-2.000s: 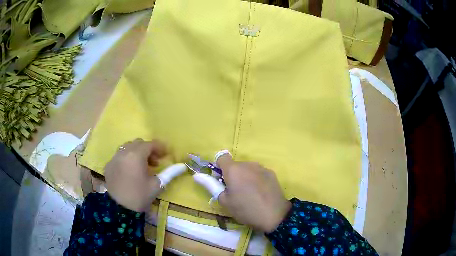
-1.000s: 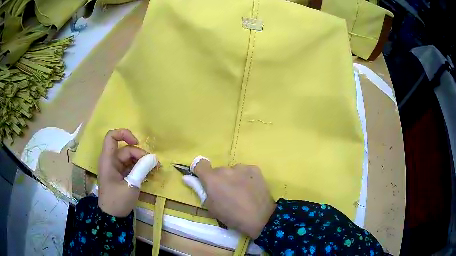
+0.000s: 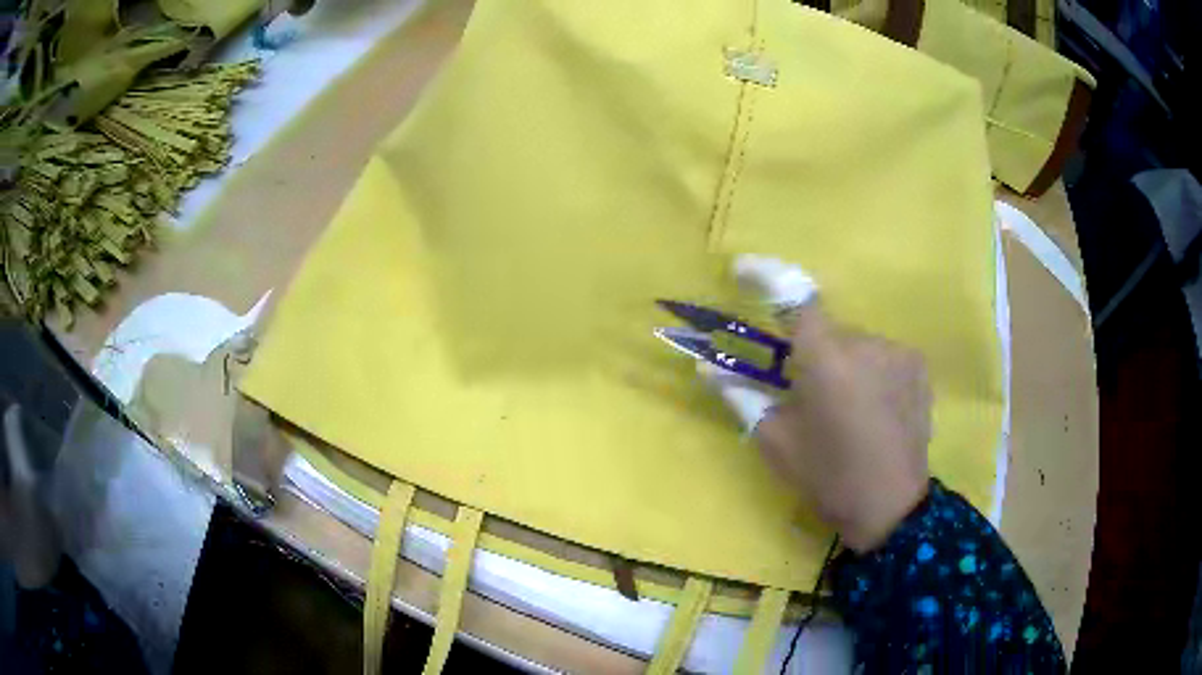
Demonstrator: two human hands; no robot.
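Observation:
The yellow tote bag body (image 3: pixel 567 237) lies flat, its mouth edge towards me. My right hand (image 3: pixel 850 409), with white finger wraps, holds the thread snips (image 3: pixel 738 350) over the lower right of the bag, blades apart and pointing left. Yellow bag handles (image 3: pixel 452 580) hang from the mouth over the table edge. A small brown tab (image 3: pixel 625 578) shows at the mouth. A pale label patch (image 3: pixel 750 67) sits on the centre seam. My left hand (image 3: pixel 27 508) is dim, blurred and cut off at the left edge; its grip cannot be told.
A heap of thin yellow straps (image 3: pixel 119 185) lies far left. Another yellow bag with a brown band (image 3: pixel 1015 99) lies at the back right. White sheet (image 3: pixel 171 330) shows beside the bag on the tan table (image 3: pixel 323 172). A dark aisle is at the right.
My left hand has left the bag and moved to the far left edge. My right hand moved right and up with the snips. The bag sits further right in view, with more handles showing.

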